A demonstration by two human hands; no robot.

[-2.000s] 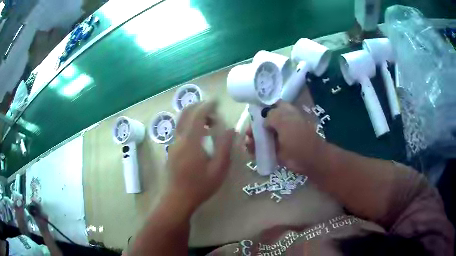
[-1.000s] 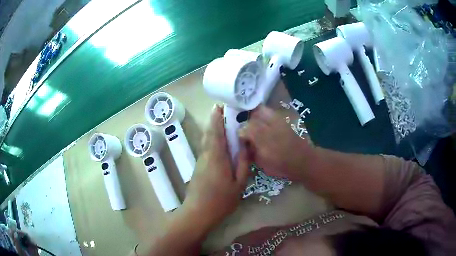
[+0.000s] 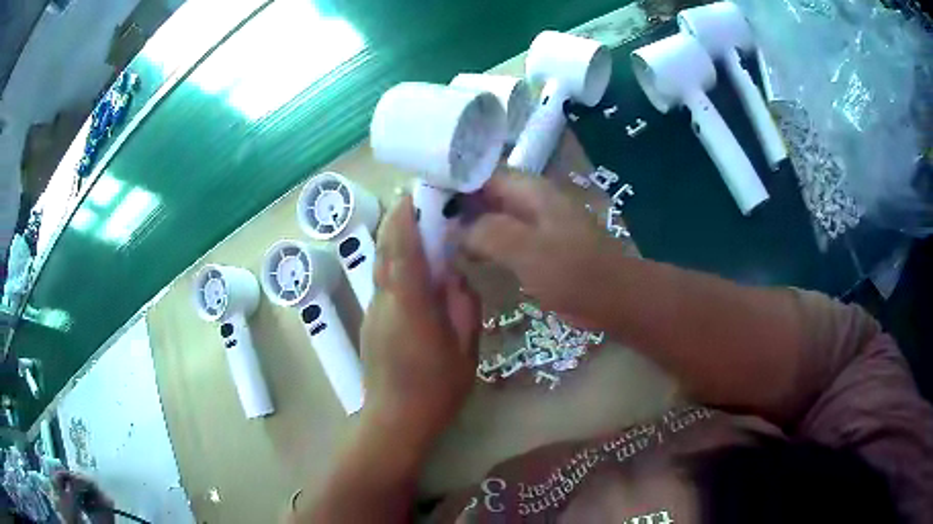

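A white handheld fan (image 3: 438, 133) is held upright over the brown board (image 3: 450, 440), its round head up and turned partly to the right. My left hand (image 3: 414, 317) is wrapped around its handle from the left and below. My right hand (image 3: 532, 235) is at the top of the handle, fingertips by the dark window (image 3: 450, 208) just below the head. Whether the fingers hold a small button piece is hidden. A loose button pile (image 3: 547, 343) lies below my right forearm.
Three fans (image 3: 246, 348) lie at left. More fans (image 3: 568, 82) lie behind the held one, and others (image 3: 711, 123) on the dark green surface (image 3: 706, 241). A clear plastic bag (image 3: 839, 92) is far right, the green conveyor belt (image 3: 409, 51) behind, another person's hand (image 3: 77, 496) lower left.
My left hand has moved from beside the fan onto its handle. The held fan sits further left and higher in view, its head turned. My right hand remains near the handle top.
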